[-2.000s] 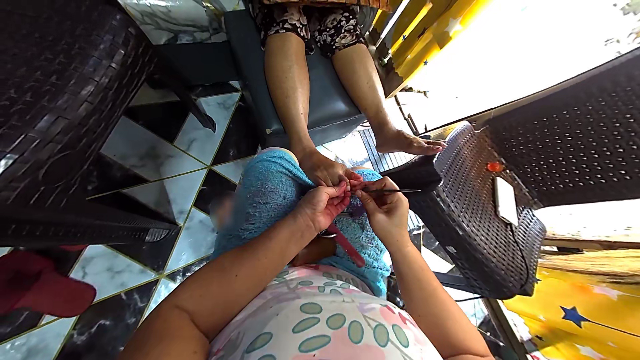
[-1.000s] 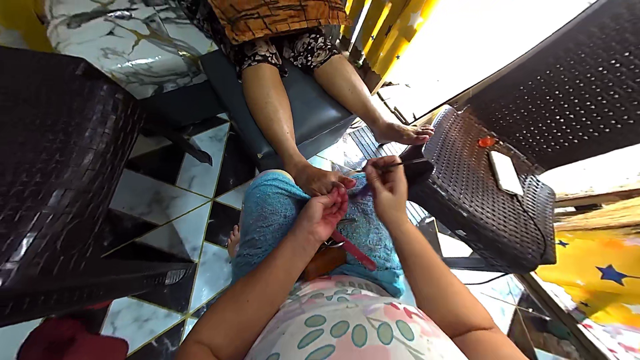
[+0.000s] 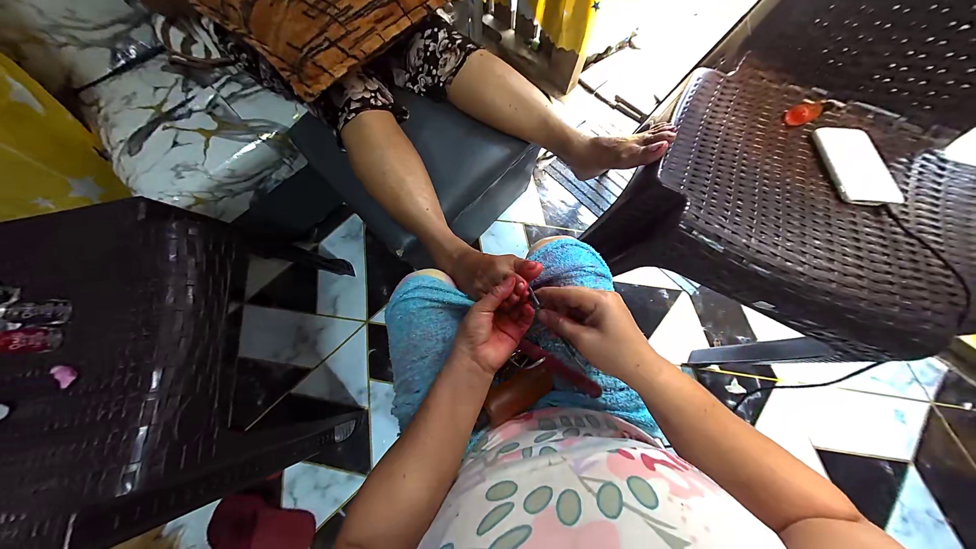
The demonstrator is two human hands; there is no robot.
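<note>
Another person's foot [image 3: 488, 273] rests at my knees, over a blue towel [image 3: 427, 328] on my lap. My left hand [image 3: 497, 324] grips a toe of that foot. Between the thumb and fingers of my right hand [image 3: 587, 320] is a small thin tool [image 3: 534, 297], its tip at the toes; its kind is too small to tell. On my lap below my hands lie a dark red strip-like object [image 3: 560, 370] and a brown object [image 3: 518, 396]. The person's other foot [image 3: 621, 150] rests at the edge of a woven plastic chair.
The brown chair [image 3: 762, 198] at right holds a white device [image 3: 858, 165] with a black cable and a small orange object [image 3: 803, 113]. A grey padded stool [image 3: 473, 168] supports the person's legs. A dark woven chair [image 3: 175, 343] stands left, with small items on it. Dark red cloth [image 3: 259, 522] lies below.
My right hand, apart from the toes a second ago, is now back beside my left hand, the tool's tip at the toes. My left hand stays at the foot.
</note>
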